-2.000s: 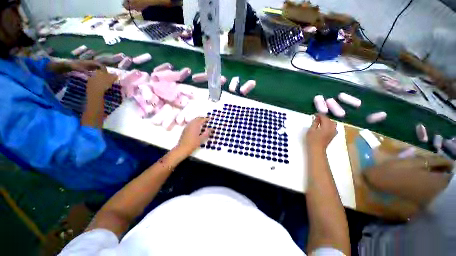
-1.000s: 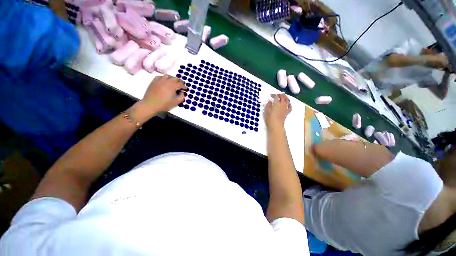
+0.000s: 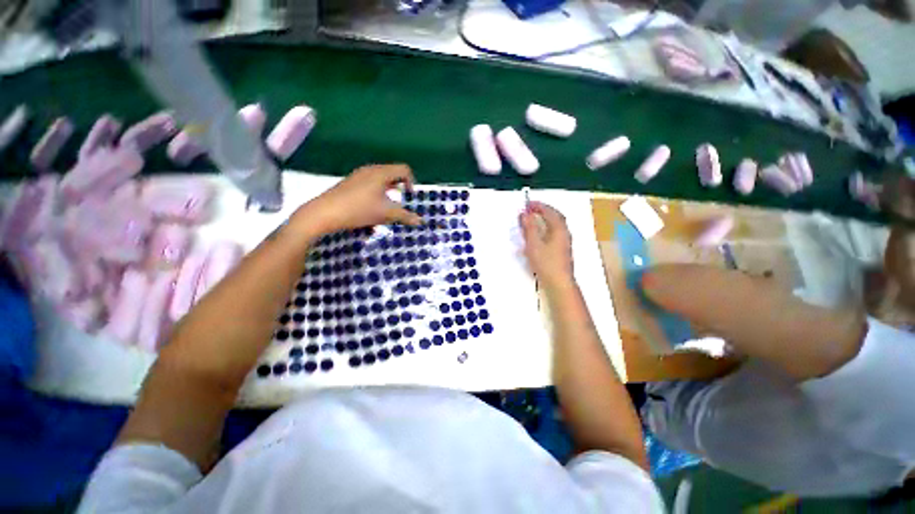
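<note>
The sticker sheet [image 3: 386, 291] lies flat on the white bench, with rows of dark round dots and some glare. My left hand [image 3: 363, 204] reaches over its upper edge, finger and thumb apart, with small whitish bits close by. My right hand [image 3: 547, 244] is to the right of the sheet over the bench, fingers curled. Something pale shows at its fingertips, too blurred to tell whether it is held. A small loose bit [image 3: 463, 357] lies below the sheet.
A pile of pink housings [image 3: 110, 231] is at left by a grey post [image 3: 216, 110]. More housings [image 3: 517, 151] lie spaced on the green belt [image 3: 401, 100]. At right, a neighbour's arm [image 3: 752, 306] crosses a brown board [image 3: 612, 231] with a blue mat and white card.
The view has turned and shifted. My left hand has moved from the sheet's left side to its upper edge. My right hand stays right of the sheet.
</note>
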